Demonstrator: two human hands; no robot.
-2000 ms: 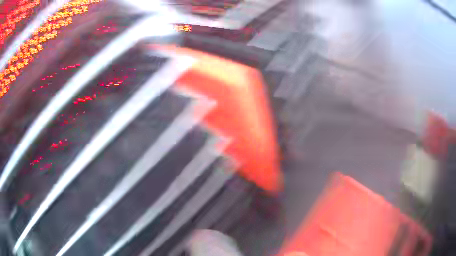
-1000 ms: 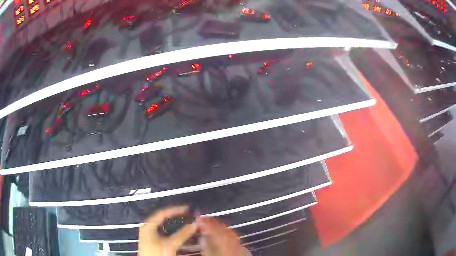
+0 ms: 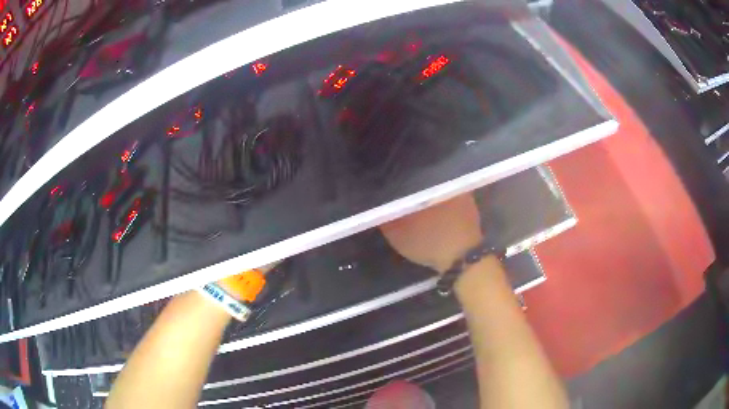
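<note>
Both forearms reach under the white front edge of a black test rack shelf (image 3: 360, 168). My left hand is hidden under that edge; only the wrist shows, with an orange and white band (image 3: 233, 292). The back of my right hand (image 3: 438, 228) shows below the edge, with a dark beaded bracelet (image 3: 472, 268) on the wrist; its fingers are hidden. Whether either hand holds anything cannot be seen. On the shelf above lie coiled black cables (image 3: 264, 156) and several small units with glowing red digits, one of them near the back right (image 3: 434, 67).
More black shelves with white edges (image 3: 344, 323) are stacked below. A large red-orange tray (image 3: 615, 264) stands against the rack's right end. Another rack (image 3: 703, 48) is at the upper right. Red digital readouts (image 3: 20, 20) glow at the upper left. A blurred reddish round thing (image 3: 400, 395) is at the bottom.
My hands were together around a small black object below the shelves; now they are apart and reach in under a shelf edge. The view has moved closer to the rack and tilted.
</note>
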